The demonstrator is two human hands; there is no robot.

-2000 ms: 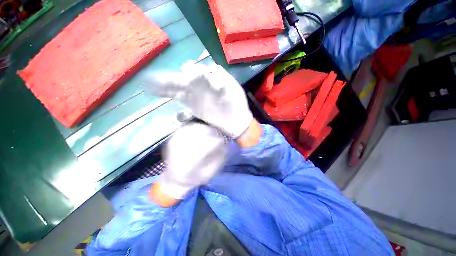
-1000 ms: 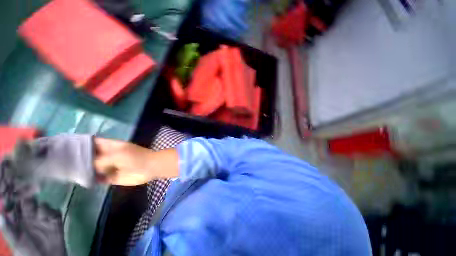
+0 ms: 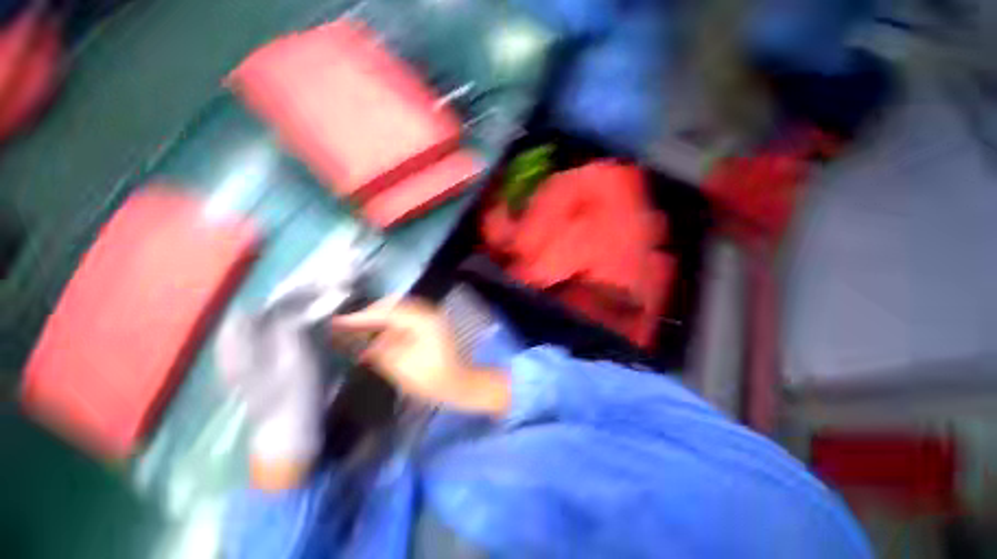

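The frame is strongly blurred. My left hand (image 3: pixel 279 382) wears a pale grey-white glove and is raised over the bench's front edge. A loose whitish-grey glove (image 3: pixel 328 268) extends from its fingers toward the upper right; it appears held there. My right hand (image 3: pixel 410 349) is bare, just right of my left hand, with its index finger pointing left and a gap below it. No object shows clearly in it. Contact between the right fingertips and the loose glove cannot be made out.
A large red foam pad (image 3: pixel 137 317) lies left on the green mat (image 3: pixel 55 486). Stacked red pads (image 3: pixel 350 109) lie further back. The black bin (image 3: pixel 683 218) beside the bench holds red foam (image 3: pixel 590 229) and a yellow-green scrap (image 3: pixel 528 177). Blurred blue clothing (image 3: pixel 618 82) shows behind the bin.
The view has swung right, then partly back left. My right hand, gloved two seconds ago, is now bare, and a loose glove shows by my left hand. The foam pads stay on the bench.
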